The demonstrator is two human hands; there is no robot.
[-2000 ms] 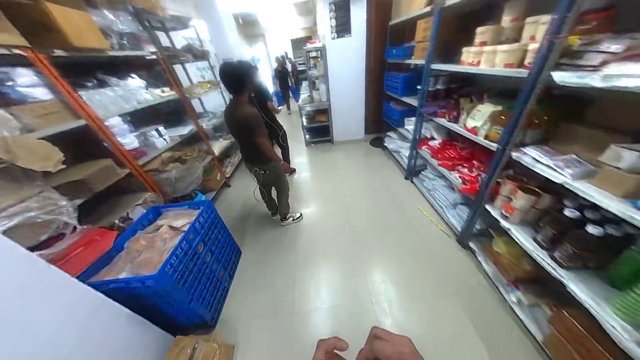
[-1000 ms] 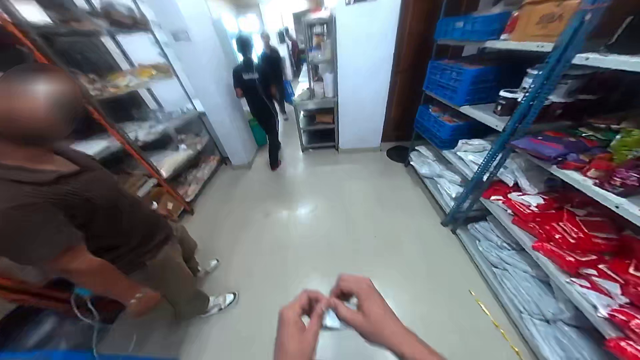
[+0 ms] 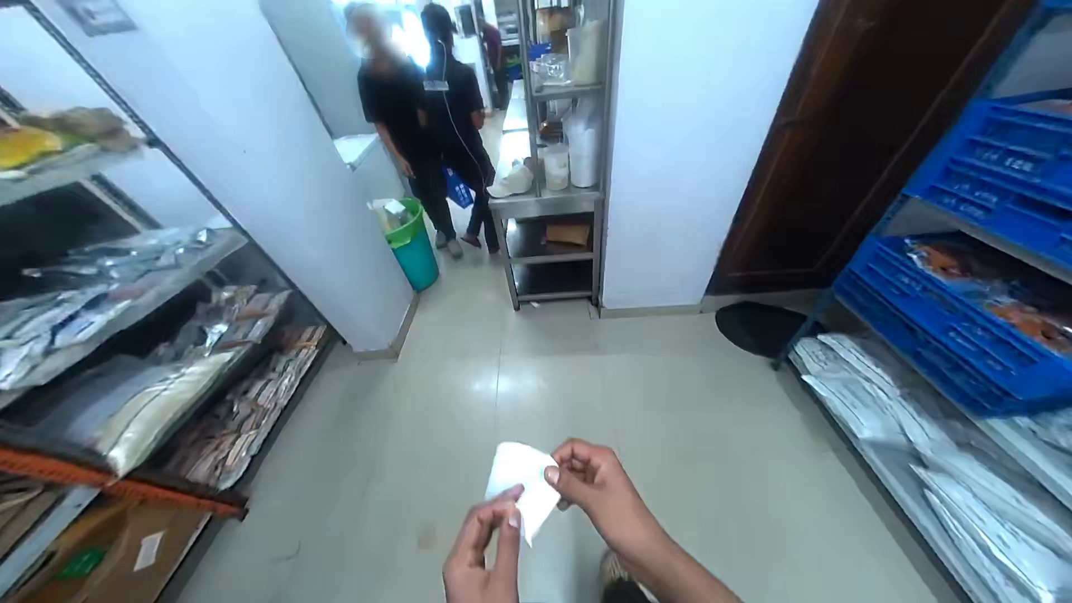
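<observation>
A small white piece of paper or thin sheet point(image 3: 521, 481) is held between both hands, low in the middle of the head view. My left hand point(image 3: 490, 544) pinches its lower left edge between thumb and fingers. At its right edge, my right hand point(image 3: 590, 486) grips it with thumb and forefinger, the other fingers curled. The sheet looks slightly bent and comes to a point at the bottom. Whether it bears any writing cannot be made out. Beneath the hands, part of one of my shoes shows on the tiled floor.
Loaded shelves point(image 3: 126, 310) stand at left. Blue crates point(image 3: 963, 310) and packets point(image 3: 963, 469) fill the right rack. Ahead are a green bin point(image 3: 414, 251), a steel rack point(image 3: 557, 201) and two people point(image 3: 427, 126) in dark clothes. A black mat point(image 3: 758, 328) lies by a brown door point(image 3: 846, 142).
The view has moved forward along the aisle. The person in brown at the left is out of view. The white sheet, barely visible between my fingers one second ago, now shows spread between both hands.
</observation>
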